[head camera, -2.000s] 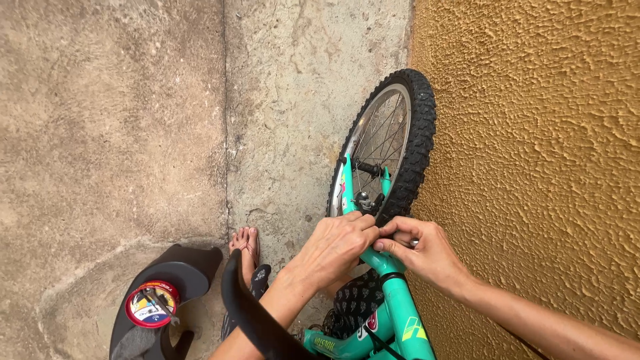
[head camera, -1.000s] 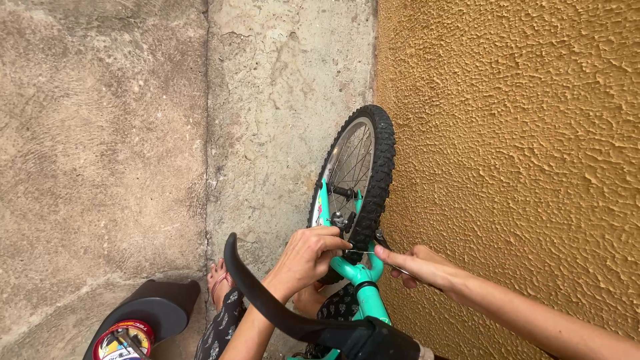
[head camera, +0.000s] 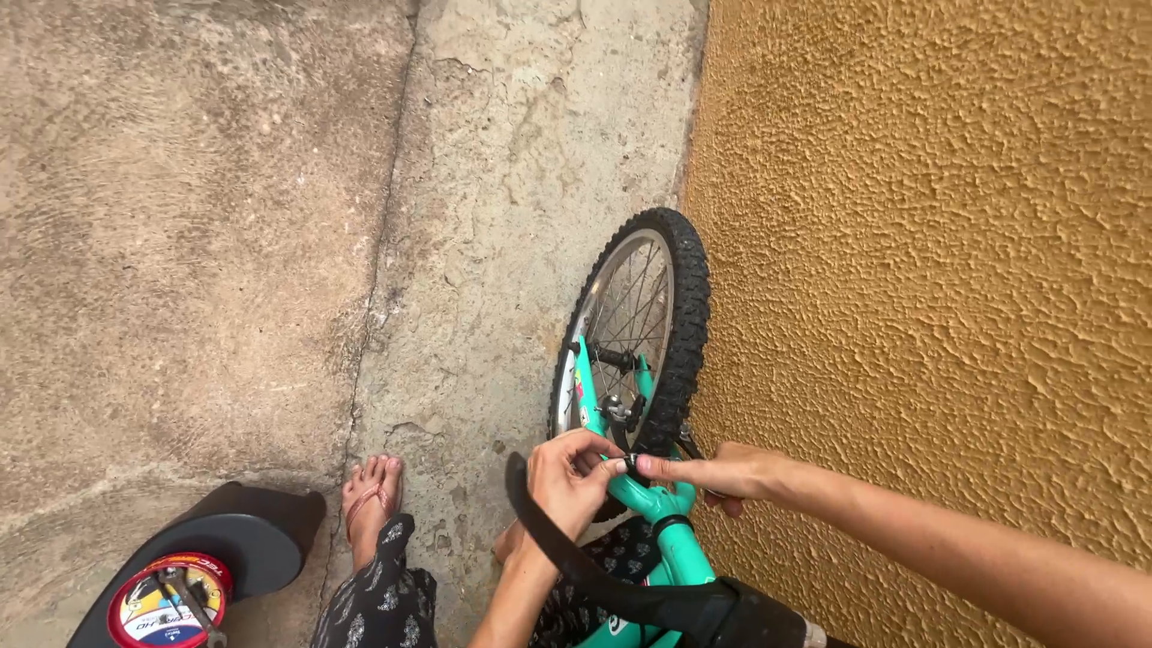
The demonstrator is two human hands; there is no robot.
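Observation:
A green bicycle frame [head camera: 686, 549] stands with its knobby-tyred wheel [head camera: 688, 315] beside the wall. Over the fork near the tyre, my left hand [head camera: 569, 477] pinches a small dark part [head camera: 631, 463] between thumb and fingertips; what the part is cannot be made out. My right hand [head camera: 733, 472] meets it from the right, thumb against the part, with its other fingers curled below around something dark and mostly hidden. A metal brake arm [head camera: 619, 409] sits at the wheel just above my hands. A black curved bar [head camera: 576, 562] crosses in front of my left forearm.
At the lower left, a dark plastic seat or stand [head camera: 261, 540] bears a round red-rimmed tin [head camera: 220, 576] with a wrench [head camera: 193, 603] on it. My sandalled foot [head camera: 371, 495] is on the cracked concrete floor [head camera: 504, 225]. A rough yellow wall [head camera: 918, 270] rises on the right.
My hands were apart with a thin piece between them one second ago; now their fingertips meet at the small dark part. The view has shifted.

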